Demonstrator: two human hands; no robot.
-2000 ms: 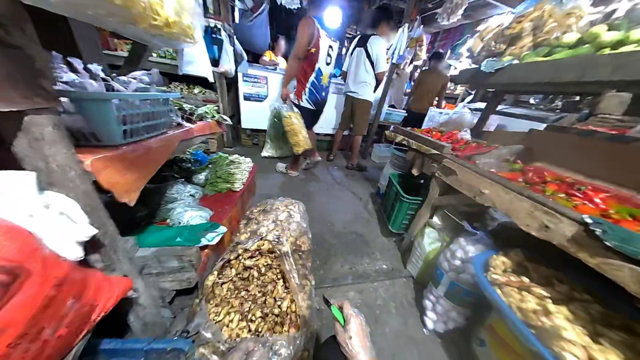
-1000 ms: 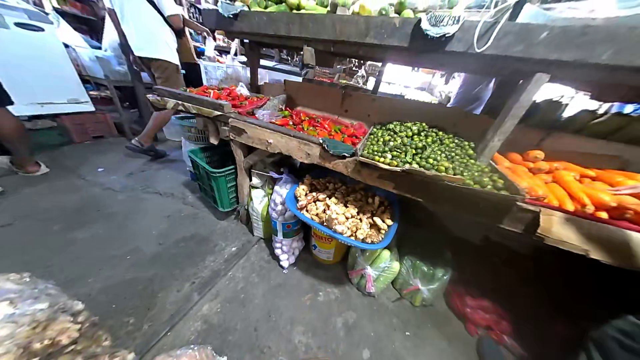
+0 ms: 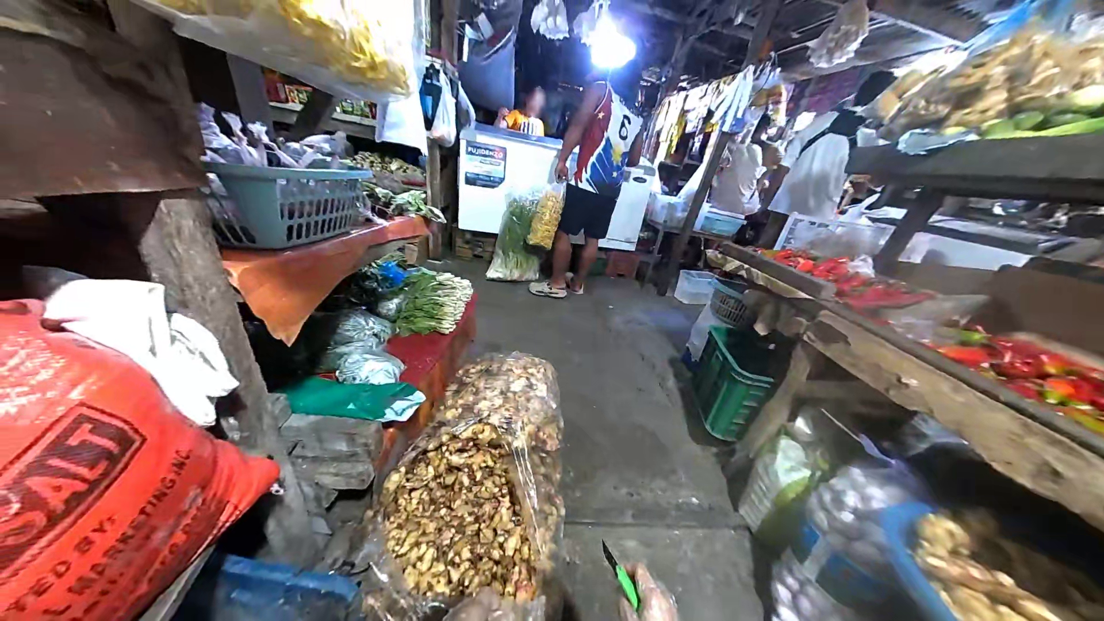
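Observation:
At the bottom edge of the head view, my right hand (image 3: 650, 597) is closed around the green handle of a small knife (image 3: 623, 576), its dark blade pointing up and left. To the left stands a large clear plastic bag (image 3: 536, 431) full of ginger-like brown roots (image 3: 457, 517). My left hand (image 3: 485, 606) shows only in part at the bag's lower edge, touching the bag or its contents; its fingers are mostly hidden.
An orange-red sack (image 3: 103, 466) and a blue crate (image 3: 267, 586) lie at left, near a bench of green vegetables (image 3: 431, 302). Right are a wooden stall edge (image 3: 949, 371), a green crate (image 3: 733, 384) and a blue basin (image 3: 901, 552). A person (image 3: 595, 164) stands ahead holding bags.
The view swung right to the stall and back. The person in the white shirt near the freezer two seconds ago no longer stands beside the one with the bags. The knife stays in my right hand.

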